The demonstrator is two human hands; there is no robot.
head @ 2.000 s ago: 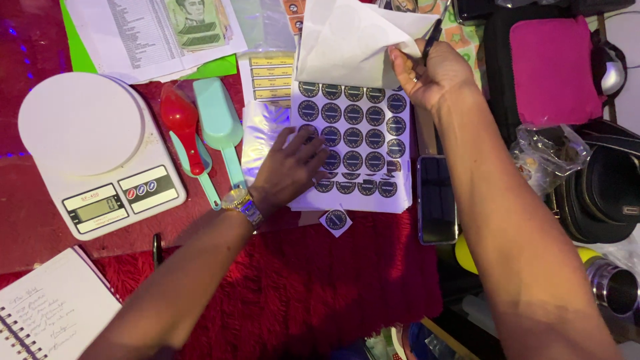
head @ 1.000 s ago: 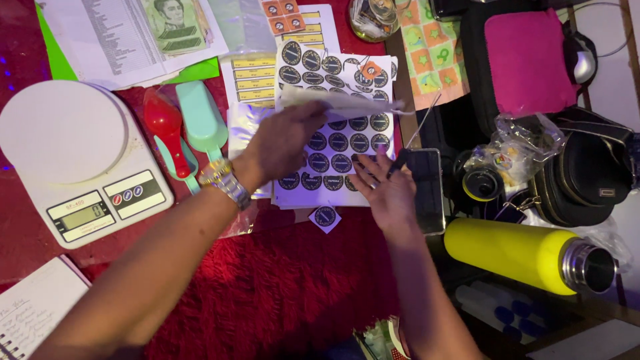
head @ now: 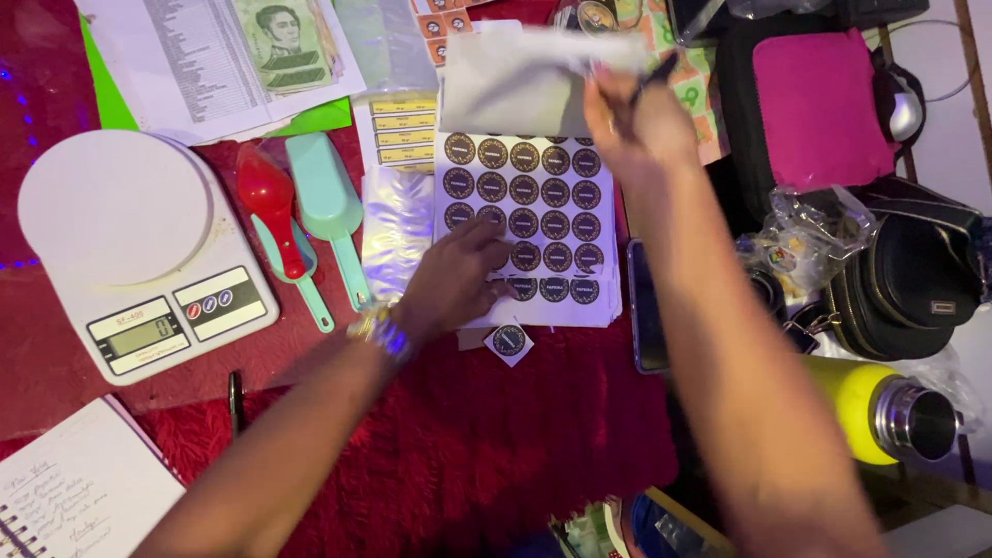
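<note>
A stack of sheets with round black stickers [head: 524,188] lies in the middle of the table. My left hand [head: 465,271] rests on its lower left part, fingers spread over the stickers, gripping nothing. Blurred by motion, my right hand [head: 632,116] holds a lifted white sheet [head: 519,85] at its right edge, back side up over the top rows. A dark-handled tool [head: 657,77], probably scissors, is also in that hand. One cut-out round sticker on a white square [head: 510,342] lies just below the stack.
At left are a digital kitchen scale [head: 116,205], a red scoop [head: 267,186], a turquoise scoop [head: 322,186] and a spiral notebook [head: 77,480]. Clear plastic bags [head: 395,225] adjoin the stack. Rightward lie a phone [head: 647,310], a yellow bottle [head: 852,403] and a black case [head: 899,287].
My right hand has moved up from the lower right of the stack. My left hand has moved down from the lifted sheet onto the stickers. More sticker rows show than one second ago.
</note>
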